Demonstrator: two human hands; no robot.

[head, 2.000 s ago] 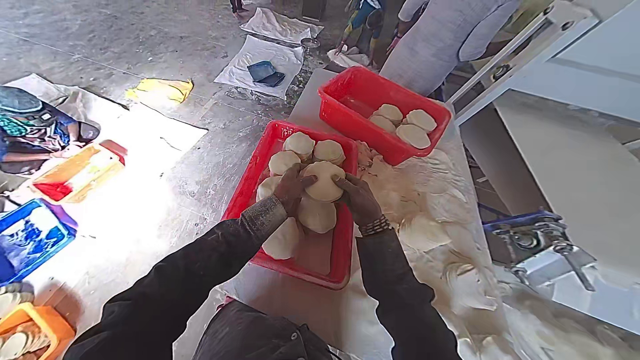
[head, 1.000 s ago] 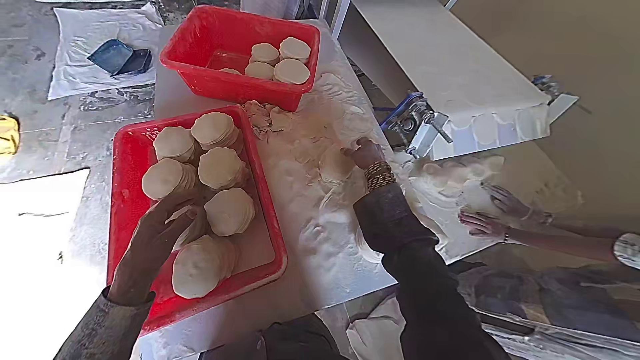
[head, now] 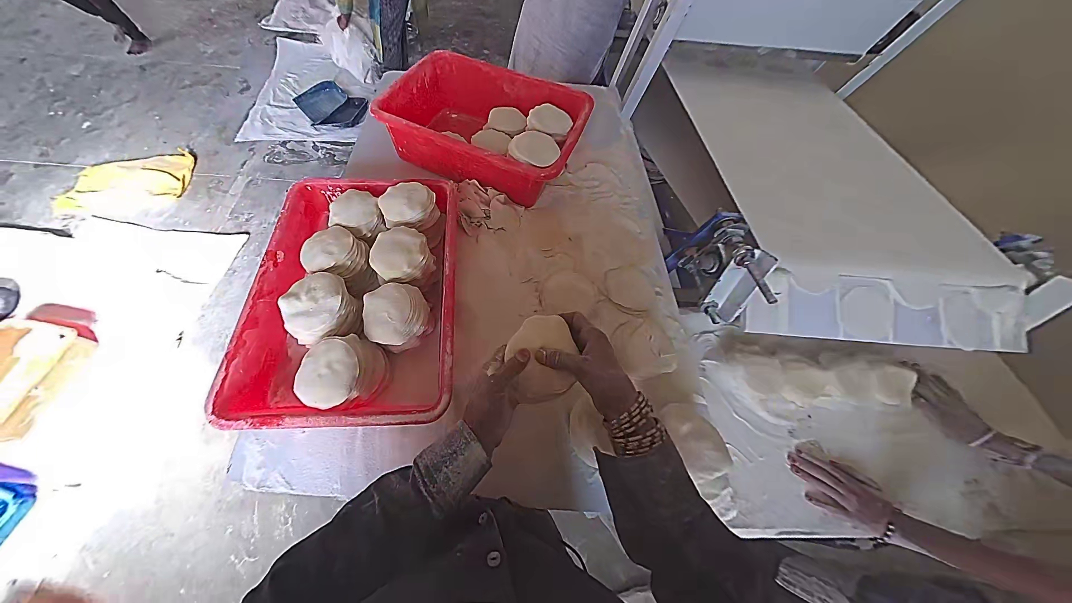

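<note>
Between my left hand (head: pixel 494 389) and my right hand (head: pixel 595 364) is a small stack of round flat dough discs (head: pixel 540 356), pinched by the thumbs and fingers above the floured table. A beaded bracelet circles my right wrist. Left of my hands, a shallow red plastic tray (head: pixel 447 335) holds several stacks of dough discs (head: pixel 316 307). More thin dough discs (head: pixel 630 289) lie flat on the floured tabletop to the right of my hands. Farther back, a deeper red plastic tub (head: pixel 419 138) contains several dough stacks (head: pixel 534 148).
A co-worker's hands (head: pixel 846 490) rest on floured dough at the right. Beside them stands a machine with a sloping white surface (head: pixel 837 167) and a metal bracket (head: pixel 741 276). Dough scraps (head: pixel 486 208) lie between the containers. A yellow cloth (head: pixel 130 184) is on the floor.
My left hand has moved from the tray's stacks to the discs beside my right hand. Both hands now grip a stack over the table. The view has shifted.
</note>
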